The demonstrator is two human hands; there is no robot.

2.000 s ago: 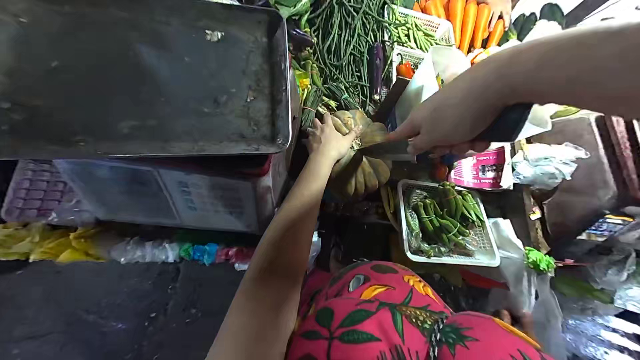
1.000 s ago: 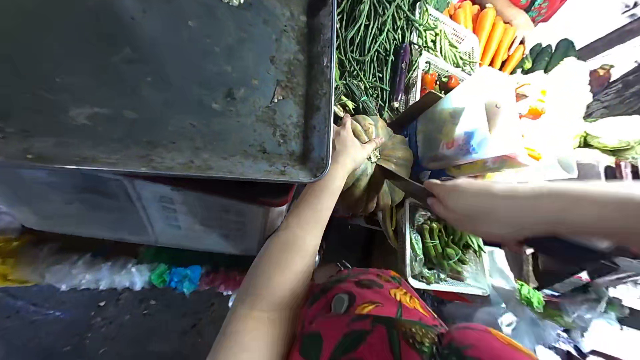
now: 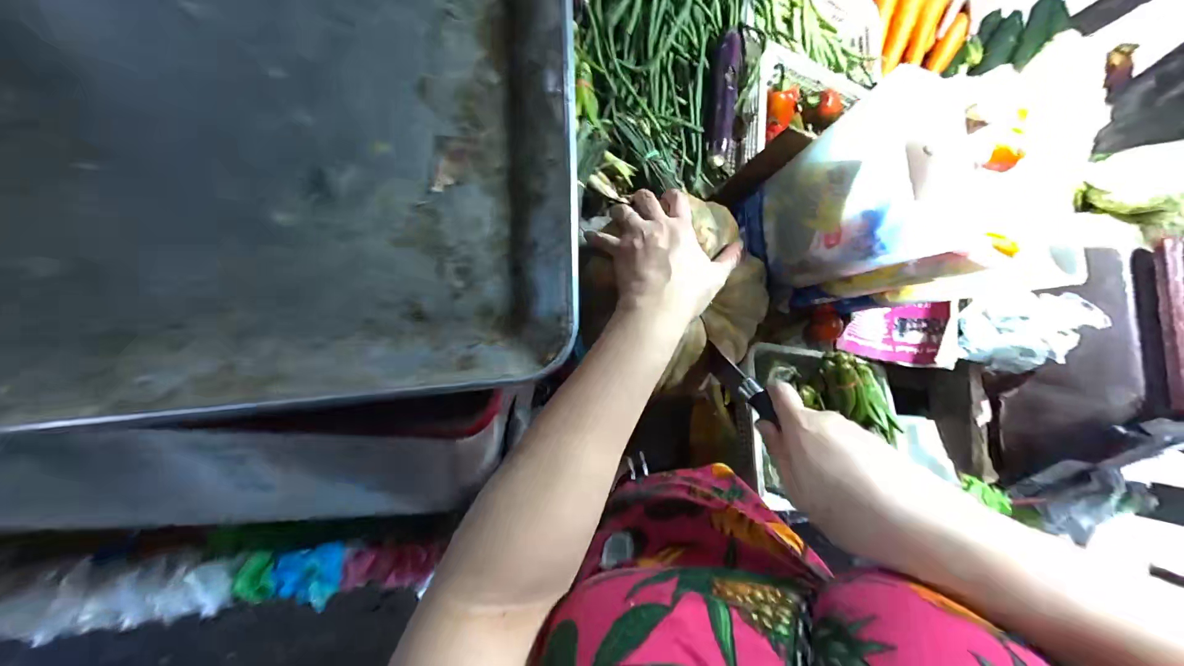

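Observation:
A large ribbed tan squash (image 3: 735, 310) sits just right of the metal tray's corner. My left hand (image 3: 661, 250) rests spread on top of it, fingers curled over the far side and thumb out to the right. In my right hand (image 3: 805, 439) is the black handle of a knife (image 3: 735, 370). Its blade points up and left at the squash's near right side, and part of the blade is hidden at or in the flesh; how deep I cannot tell.
The big dark metal tray (image 3: 277, 213) fills the upper left. Long green beans (image 3: 647, 74), an eggplant (image 3: 726, 88), red peppers (image 3: 782, 106) and carrots (image 3: 911, 32) lie beyond. A basket with okra-like green pods (image 3: 851, 393) and a pink packet (image 3: 897, 333) are at right.
My right hand and the knife have come down toward my lap, to the squash's near side. Earlier the blade lay higher across its right side. My left hand stays on the squash.

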